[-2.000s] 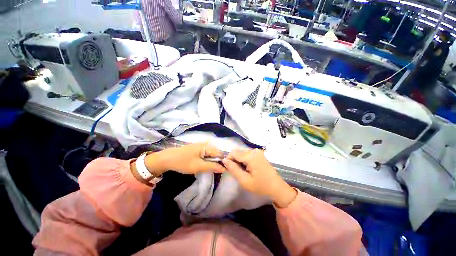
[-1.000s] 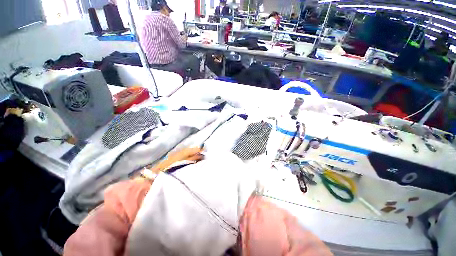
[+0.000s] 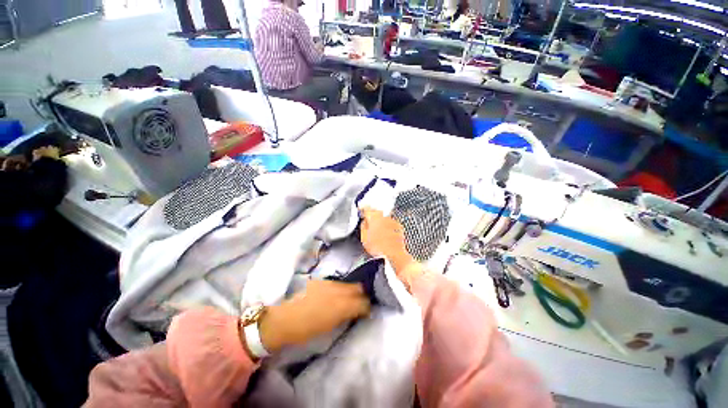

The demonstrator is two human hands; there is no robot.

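The light grey garment body point(image 3: 279, 239) lies heaped over the table left of the needle area and down to my lap. Speckled black-and-white patches point(image 3: 421, 223) show on it at left and right. My left hand point(image 3: 319, 312), with a watch at the wrist, holds the dark panel point(image 3: 369, 280) at a fold, its fingertips slightly blurred. My right hand point(image 3: 383, 236) is further forward, pinching the cloth at a dark-edged part beside the right speckled patch. Some fingertips are hidden in the cloth.
The white JACK sewing machine point(image 3: 575, 253) stands at right. Green and yellow scissors point(image 3: 561, 301), a small dark tool point(image 3: 500, 284) and a white stick point(image 3: 610, 338) lie before it. Another machine point(image 3: 148, 135) stands at left. A person in a striped shirt point(image 3: 283, 48) is beyond.
The cloth lifted in front of me has come down and opened out. Both hands, mostly covered by it a second ago, now show on top, my right hand further forward.
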